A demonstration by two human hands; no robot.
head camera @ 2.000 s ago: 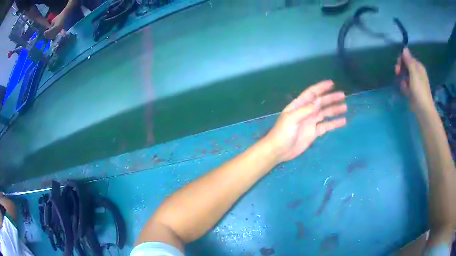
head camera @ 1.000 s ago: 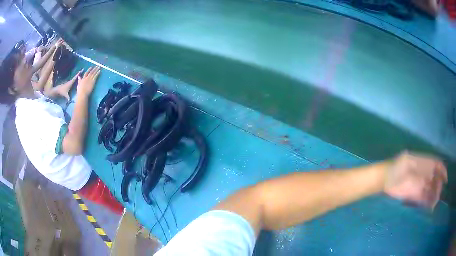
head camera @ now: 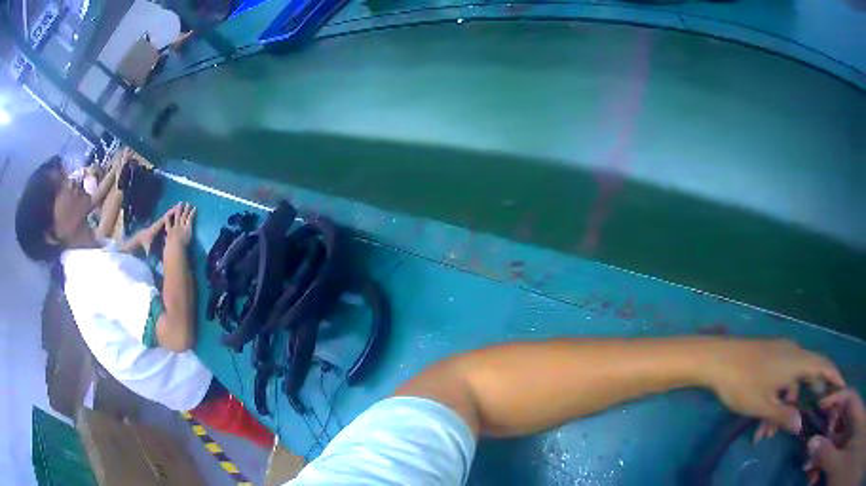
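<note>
My left hand (head camera: 774, 384) is at the lower right, its fingers closed on a small dark part (head camera: 815, 403), most of which the fingers hide. My right hand (head camera: 845, 437) is cut off by the right edge and its fingers meet the same part. A blurred black arc, perhaps a headband (head camera: 717, 446), hangs below my left hand over the bench. A pile of black headbands (head camera: 285, 285) lies on the bench at the centre left, with thin wires hanging from it.
The green conveyor (head camera: 456, 123) runs beyond the blue-green bench (head camera: 475, 304), with a small dark piece at its far left. A blue tray (head camera: 299, 21) stands at the far side. A person in white (head camera: 128, 304) works at the left. Cardboard boxes (head camera: 119, 446) and striped floor tape are at lower left.
The view has swung left. The right hand held a black frame over the conveyor two seconds ago, then was out of view; now both hands meet at lower right around a dark part.
</note>
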